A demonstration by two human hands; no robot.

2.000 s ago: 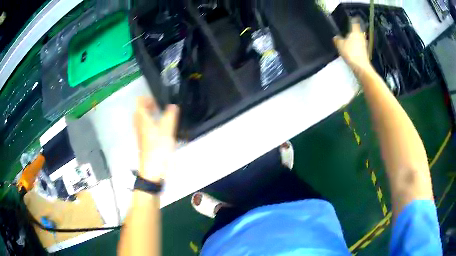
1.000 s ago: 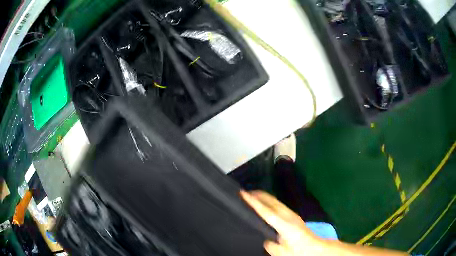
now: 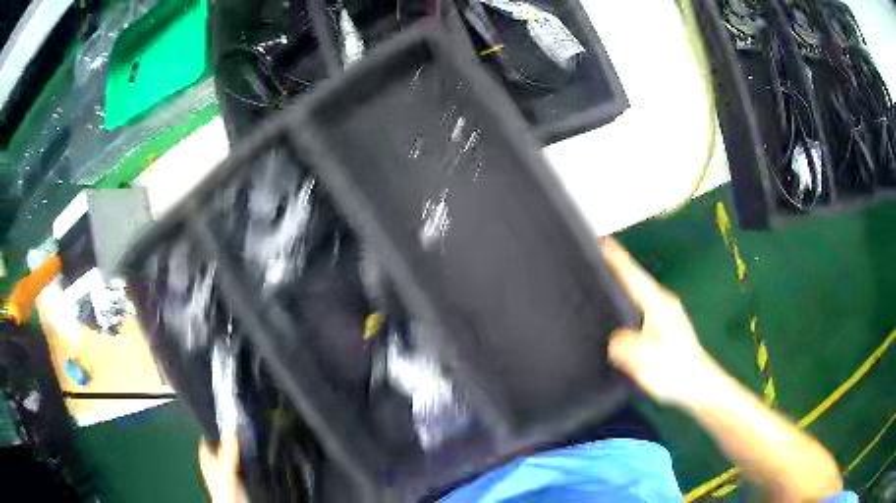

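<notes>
A large black foam tray (image 3: 403, 265) with long compartments is held tilted in front of my body. Its right compartment is mostly bare, with a few thin bright streaks. The other compartments hold dark cables and silvery bagged parts (image 3: 422, 388), blurred, with a small yellow tie (image 3: 372, 325). My right hand (image 3: 656, 339) grips the tray's right side wall. My left hand (image 3: 222, 470) is at the tray's lower left side, mostly hidden or cut off by the bottom edge.
Another foam tray (image 3: 580, 110) lies on the white bench (image 3: 639, 162) behind the held one. A third tray (image 3: 752, 187) with coiled cables is at the right. A yellowish hose (image 3: 711, 128) hangs over the bench. A green bin (image 3: 157, 64) is upper left; an orange-handled item (image 3: 32, 288) is far left.
The held tray came into view after the first frame, in front of the bench tray. Since the second frame it has moved up and right, showing more compartments. My left hand shows again at its lower left.
</notes>
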